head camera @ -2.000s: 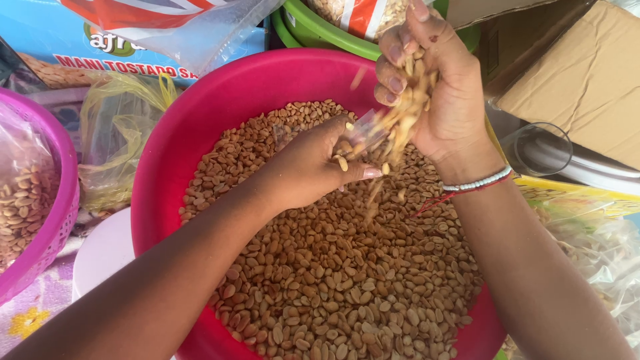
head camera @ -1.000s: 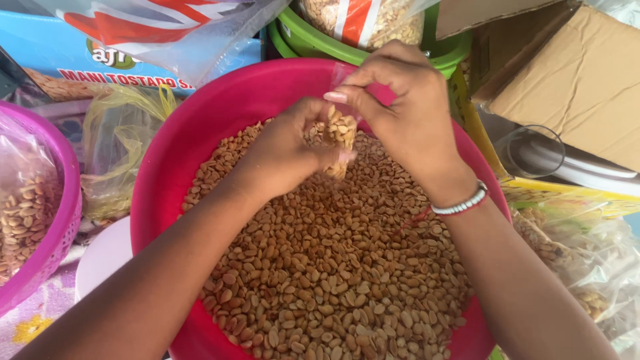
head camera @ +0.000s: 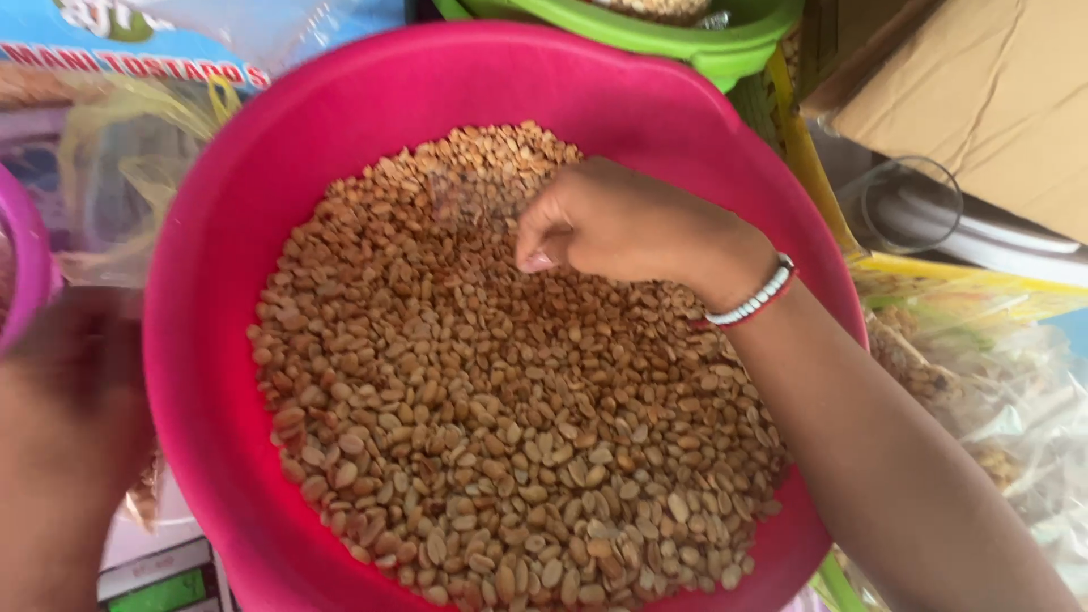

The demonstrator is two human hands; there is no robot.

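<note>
Shelled peanuts fill much of a deep pink plastic tub. Over the upper part of the heap is my right hand, with a beaded bracelet at the wrist and its fingers curled down. A clear, faintly visible film, seemingly plastic, lies just left of its fingers; whether they hold it cannot be told. Outside the tub, at the left edge, my left hand is dark and blurred. Below it shows part of a clear bag with peanuts, near a digital scale; its grip is unclear.
A green basin stands behind the tub, and a purple basket at the left. A yellowish plastic bag lies between basket and tub. On the right are a cardboard box, a clear round rim and filled clear bags.
My hands were together over the tub with a small clear bag of peanuts between them. Now they are apart: the left has moved out past the tub's left rim, the right is lower over the peanuts.
</note>
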